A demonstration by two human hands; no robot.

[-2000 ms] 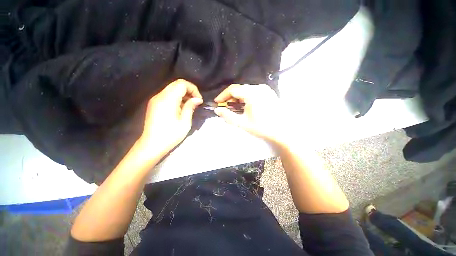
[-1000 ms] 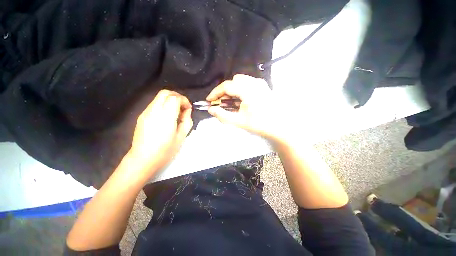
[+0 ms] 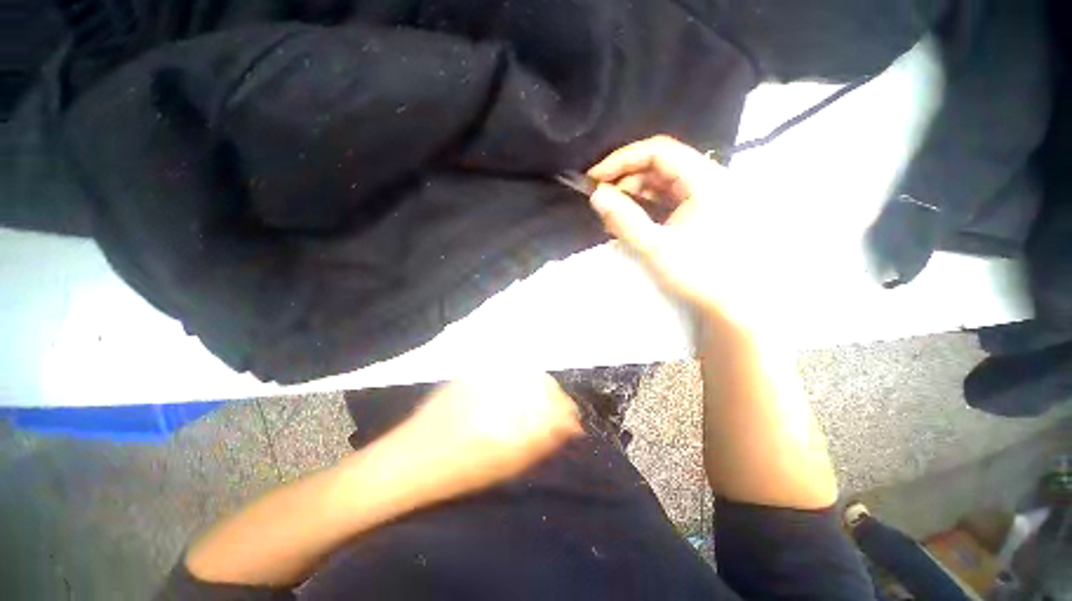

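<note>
A black garment (image 3: 353,211), speckled with pale lint, lies bunched on the white table. My right hand (image 3: 676,217) is above the garment's right part, holding small thread snips (image 3: 577,182) between thumb and fingers, blades pointing left. Part of this hand is washed out by glare. My left hand (image 3: 517,417) is blurred, off the garment, in front of my dark apron below the table edge; its fingers cannot be made out. A black drawstring (image 3: 811,115) runs from the garment over the table, right of my right hand.
More black garments (image 3: 987,153) lie at the right and hang over the edge of the white table (image 3: 82,335). A blue crate (image 3: 118,420) shows below the table at left. A person's leg and shoe (image 3: 893,546) are at lower right on the speckled floor.
My left hand has left the garment and moved down and right to my apron. My right hand with the snips is further right and slightly higher in view. The view has shifted.
</note>
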